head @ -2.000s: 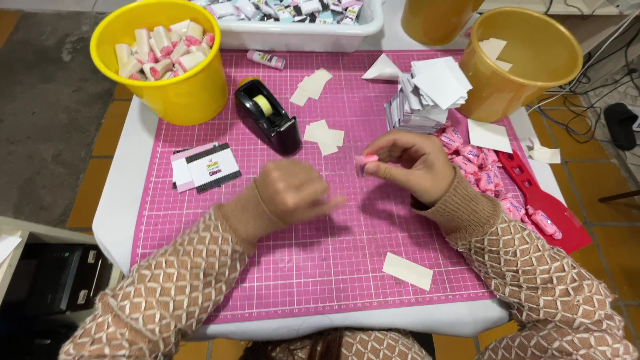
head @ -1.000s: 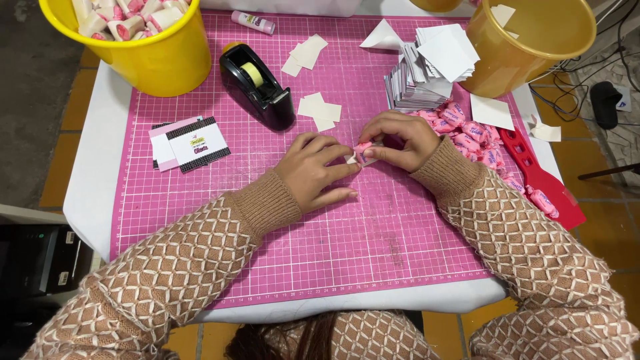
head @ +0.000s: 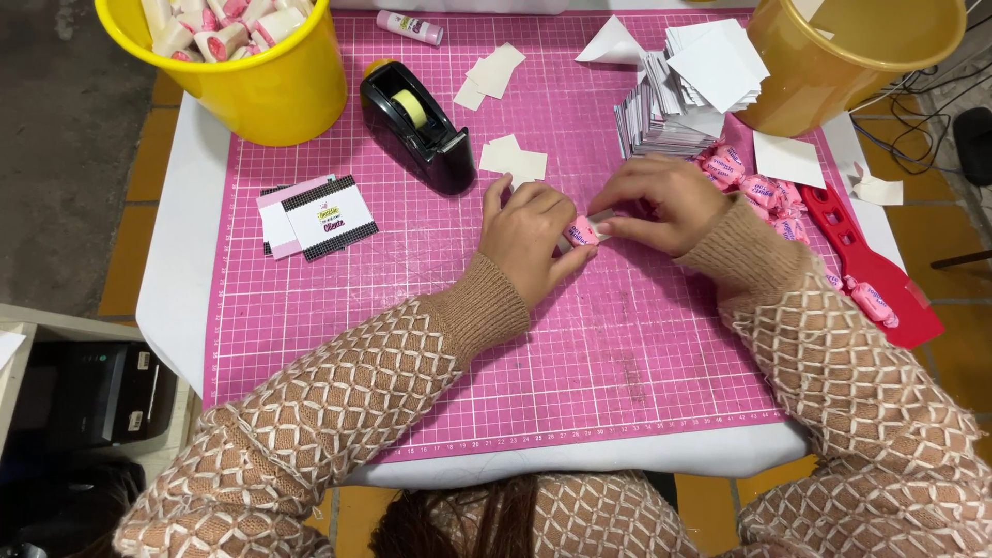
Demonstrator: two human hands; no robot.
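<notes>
A pink wrapped candy (head: 583, 231) lies on a small cream paper piece (head: 564, 246) at the middle of the pink cutting mat (head: 465, 372). My left hand (head: 535, 232) holds the candy's left side between fingers and thumb. From the right, my right hand (head: 663, 205) pinches the paper's other end at the candy's right side. Loose cream paper pieces (head: 513, 161) lie just beyond my left hand. More pink wrapped candies (head: 763, 194) are heaped beside my right wrist, partly hidden by the sleeve.
A black tape dispenser (head: 418, 128) stands left of centre, near printed cards (head: 329, 217). At the back left is a yellow bucket (head: 298, 93) of wrapped rolls. Stacked paper squares (head: 674, 116), a gold bucket (head: 814, 85) and a red plastic scoop (head: 891, 287) are at the right.
The cream paper piece that lay alone near the mat's front two seconds ago is gone from there. My left hand has come up against the candy beside my right hand. The view has shifted nearer.
</notes>
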